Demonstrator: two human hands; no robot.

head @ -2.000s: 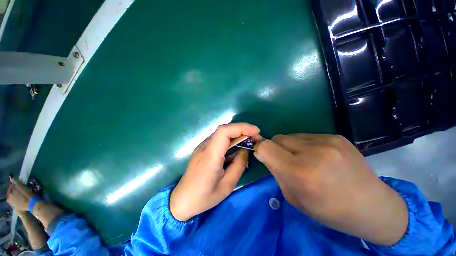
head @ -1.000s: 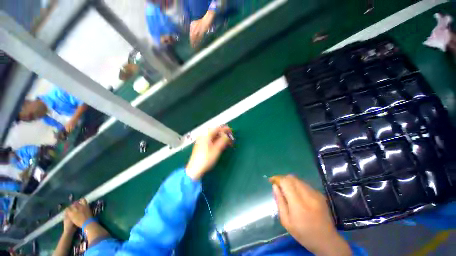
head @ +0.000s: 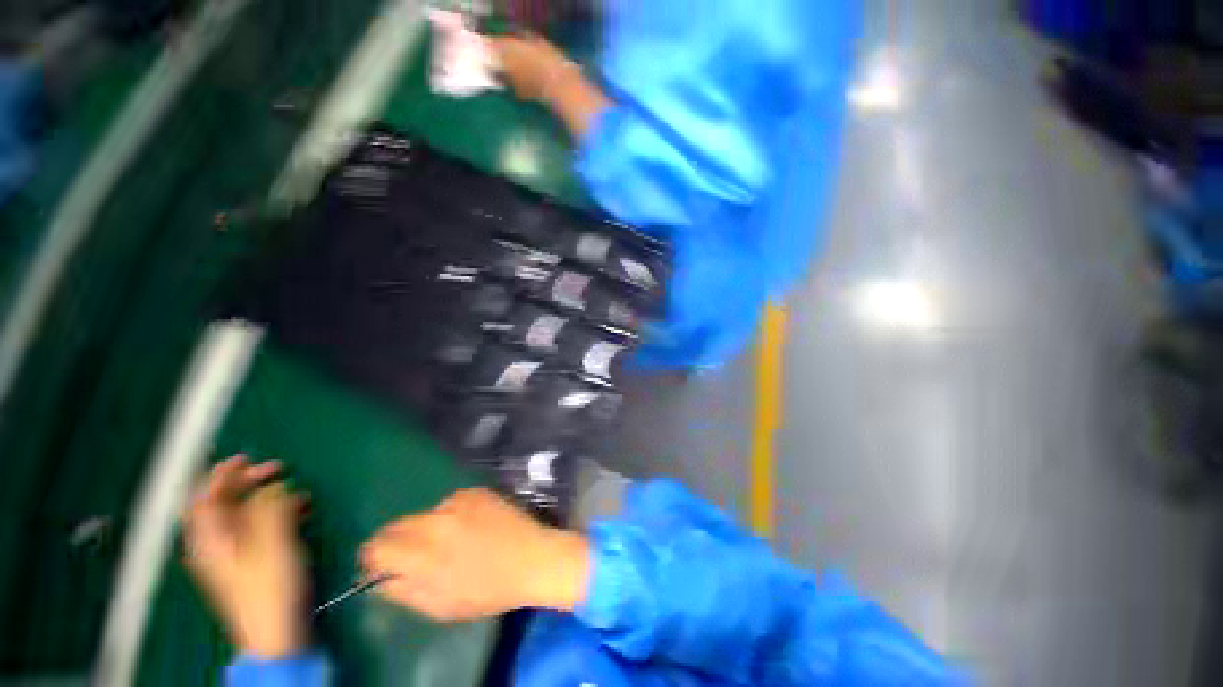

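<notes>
The view is strongly blurred. My left hand (head: 255, 557) is raised at the lower left beside the white rail, its fingers curled; whether it holds a module cannot be told. My right hand (head: 476, 557) is to the right of it, closed on slim tweezers (head: 352, 591) whose tip points left and down toward my left hand. The two hands are apart. The glossy black blister tray (head: 389, 322) lies beyond my hands on the green bench (head: 356, 419), with glare on its pockets.
A person in a blue smock (head: 697, 121) is beyond the tray, one hand near a pale pink cloth (head: 460, 57). The white rail (head: 181, 470) and green conveyor (head: 101, 389) run along the left. A grey floor with a yellow line (head: 767, 416) is at the right.
The view has swung right, bringing the floor and the neighbouring person into sight. My hands have parted since the oldest frame and now appear at the lower left.
</notes>
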